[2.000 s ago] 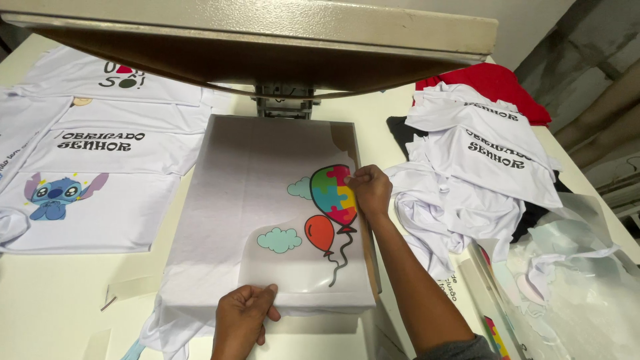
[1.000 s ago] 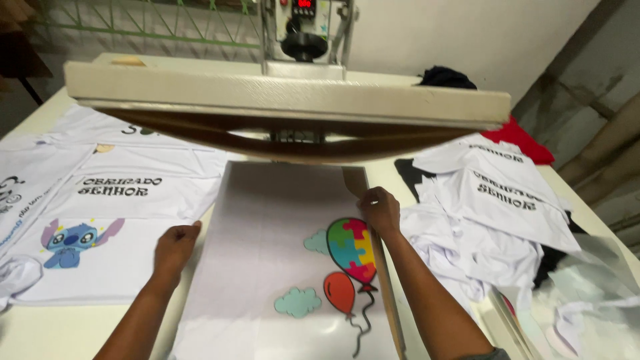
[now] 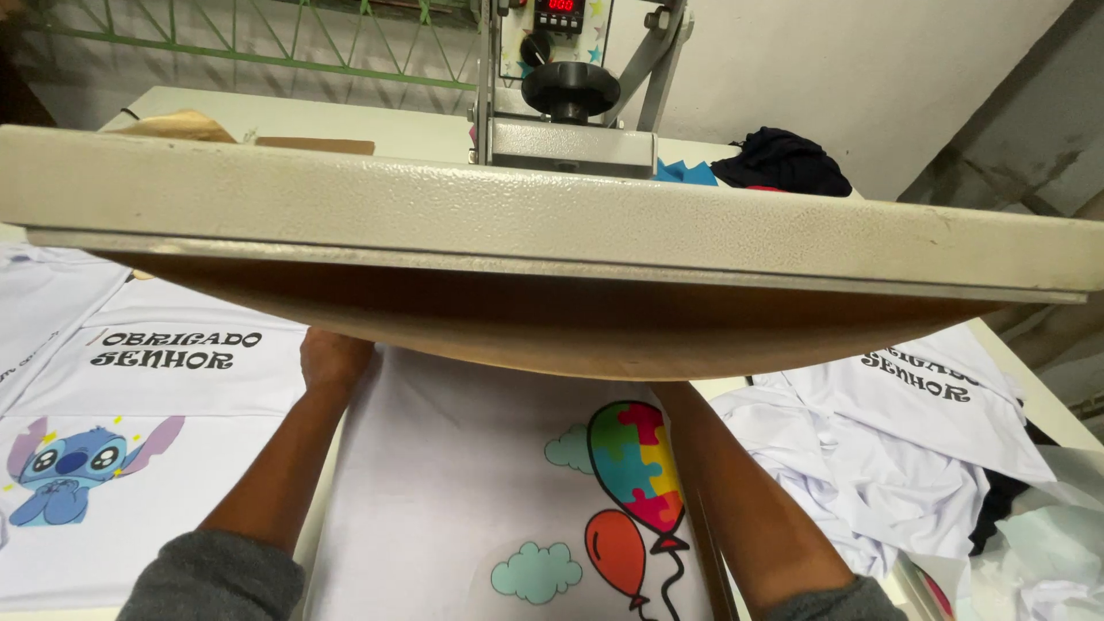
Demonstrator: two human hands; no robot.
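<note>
A white fabric piece with a balloon-and-cloud transfer print (image 3: 634,466) lies over the lower platen of a heat press. The raised upper platen (image 3: 552,220) of the press hangs above it and hides the far part of the fabric. My left hand (image 3: 338,358) is at the fabric's left edge, close under the upper platen; its fingers are partly hidden. My right forearm reaches along the fabric's right edge, and the upper platen hides my right hand. What my fingers hold cannot be made out.
At the left lie white printed shirts (image 3: 164,397), one with a blue cartoon figure. White shirts (image 3: 862,440) are heaped at the right beside clear film (image 3: 1052,552). Behind the upper platen stand the press's black knob (image 3: 570,90) and control box; dark cloth (image 3: 780,161) lies farther back.
My left hand has moved forward along the fabric's left edge. My right hand has gone from the visible right edge to beneath the upper platen. The view has moved closer to the press.
</note>
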